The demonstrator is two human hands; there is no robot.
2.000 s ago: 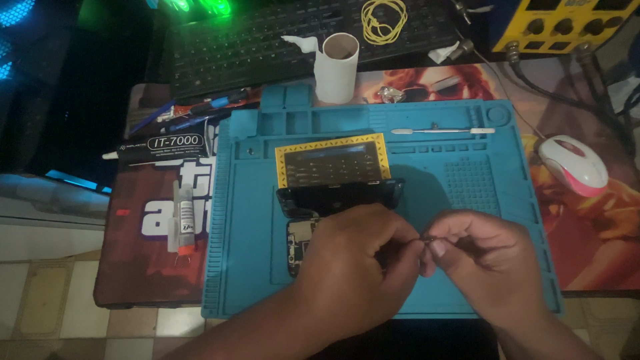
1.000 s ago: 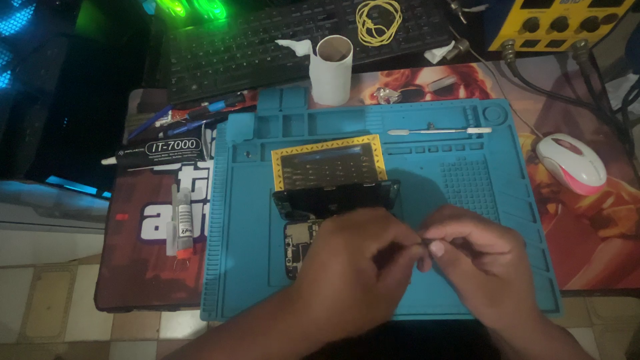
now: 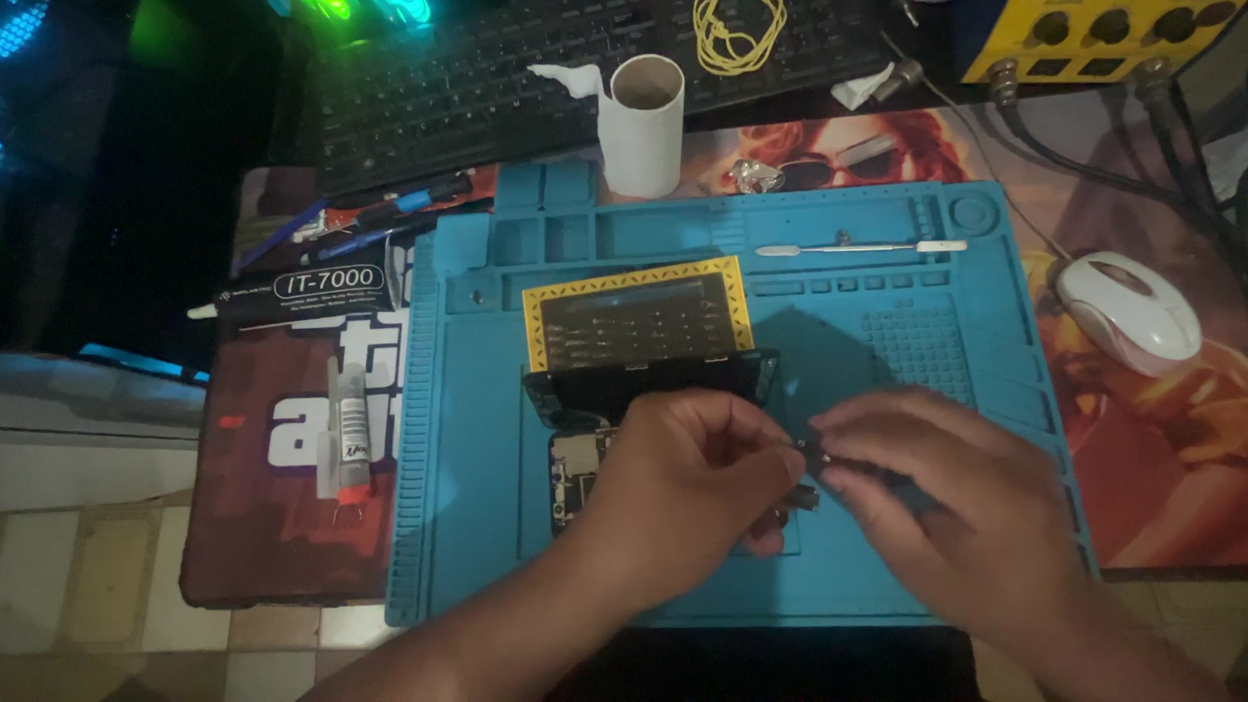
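My left hand pinches a small dark part between thumb and forefinger, above the blue silicone repair mat. Close on its right, my right hand has thumb and forefinger apart around the part's other side; whether they touch it is unclear. A short dark piece shows below my left fingertips. Partly hidden by my left hand lies an opened phone with its circuit board exposed. Its dark screen panel stands tilted up against a yellow-framed screwdriver bit case.
A metal spudger lies in the mat's top tray. Behind the mat are a cardboard roll and keyboard. On the left lie a black adhesive tube and a clear orange-tipped tube; a white mouse is at the right.
My right thumb and forefinger have spread apart from their earlier pinch, and the small dark part now shows between my two hands. My left hand stays nearly in place.
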